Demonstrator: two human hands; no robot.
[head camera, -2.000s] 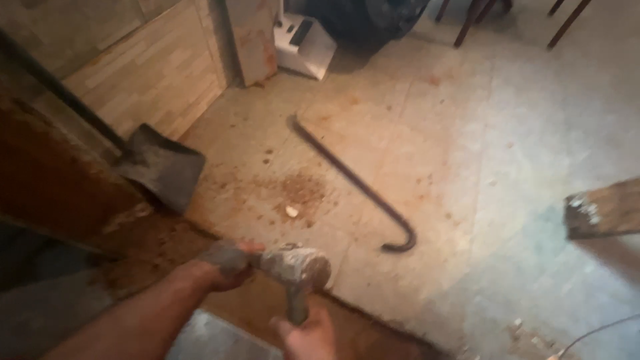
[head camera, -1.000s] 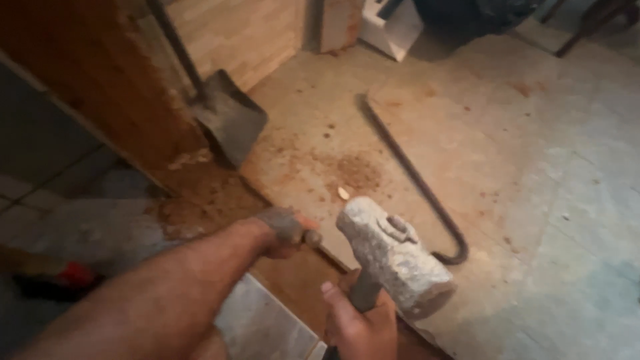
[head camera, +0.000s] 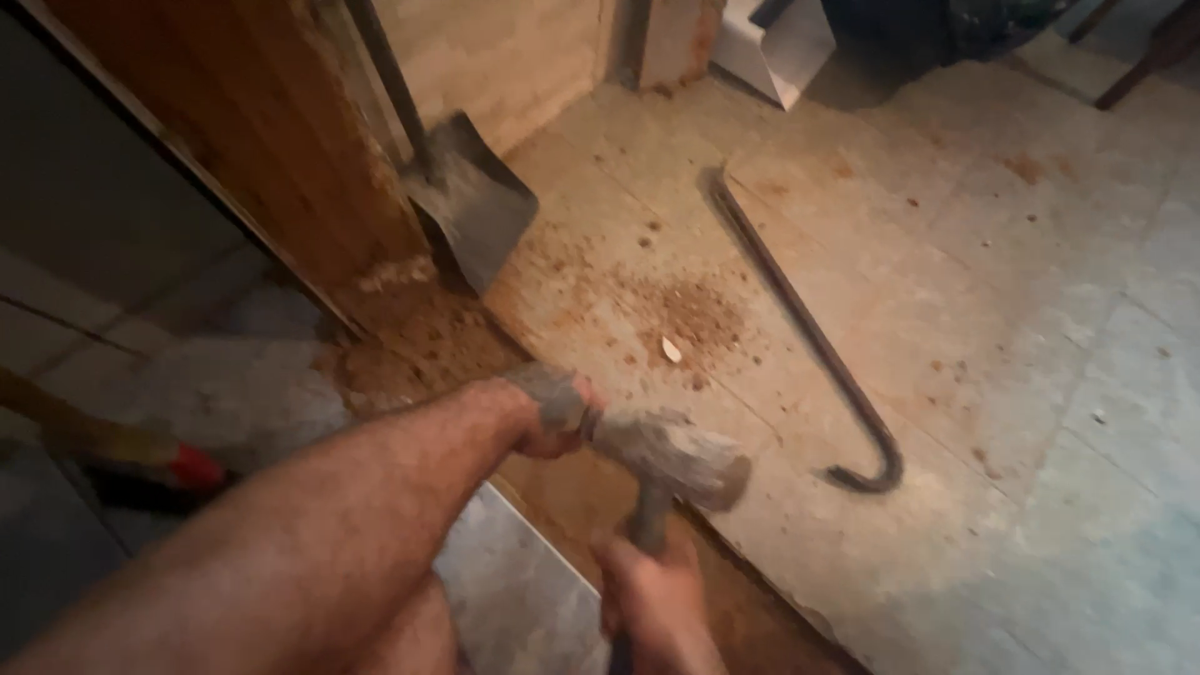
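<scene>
My right hand (head camera: 656, 586) grips the handle of a short sledgehammer (head camera: 675, 459), whose dusty grey head is beside my left hand. The left hand (head camera: 555, 412), with something grey across its back, is closed around a chisel-like tool (head camera: 591, 422); only its rounded end shows, at or very near the hammer face. Both are over the brown, dug-out strip (head camera: 553, 502) at the doorway. A dark crowbar (head camera: 806, 319) with a hooked end lies on the tiled floor, to the right of crumbled debris (head camera: 694, 314) and a small white chip (head camera: 671, 350).
A dusty shovel (head camera: 473, 202) stands against the wall beside the wooden door frame (head camera: 253, 122). At lower left lies a yellowish handle with a red part (head camera: 197, 467). A white dustpan-like object (head camera: 773, 52), a dark bag (head camera: 923, 28) and chair legs (head camera: 1144, 56) are at the back.
The hammer head was apart from the left hand's tool one second ago; it has swung left to the tool's end. The view has shifted.
</scene>
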